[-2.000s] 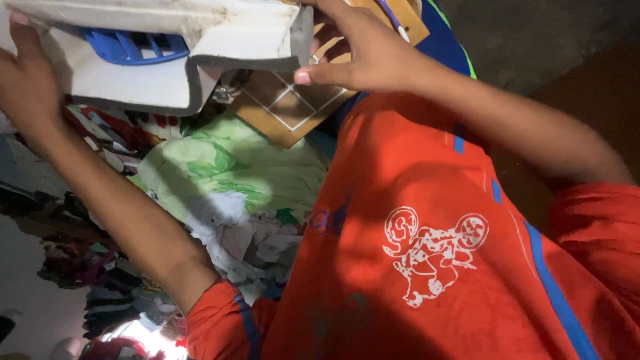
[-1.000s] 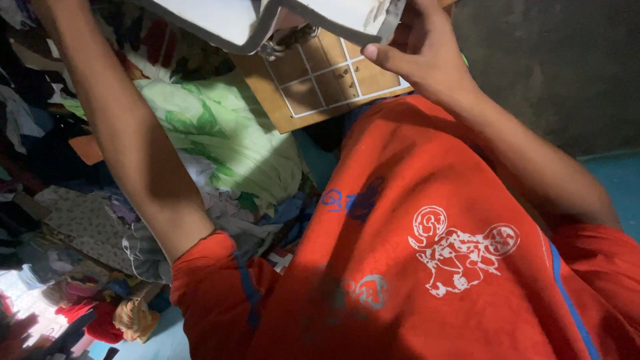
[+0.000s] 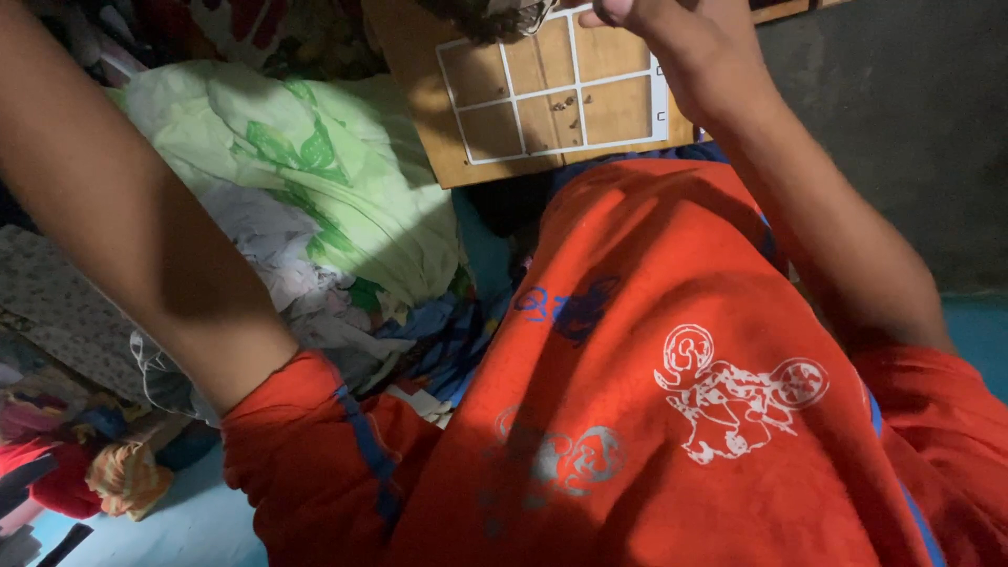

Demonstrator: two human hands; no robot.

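At the top edge, my right hand (image 3: pixel 677 47) is partly cut off; its thumb is by a small dark thing, and whether it grips this is unclear. Below and left of the fingers, a white plastic grid frame (image 3: pixel 516 98) lies on a wooden board (image 3: pixel 433 150), with small dark crumbs on the board. A dark, fuzzy-looking clump (image 3: pixel 492 20) with a pale part shows at the top, beside the frame. My left forearm crosses the left side, and its hand is beyond the top edge.
Left of the board lies a pale green cloth with leaf print (image 3: pixel 370 181), with heaped clothes (image 3: pixel 276 236) under it. More garments (image 3: pixel 130 472) lie at lower left on a light blue surface (image 3: pixel 197 512). A dark grey wall (image 3: pixel 890 118) stands at right.
The white plastic housing with a blue slatted part, held between both hands two seconds ago, is out of view. My left hand has left the picture. More of the grid frame shows.
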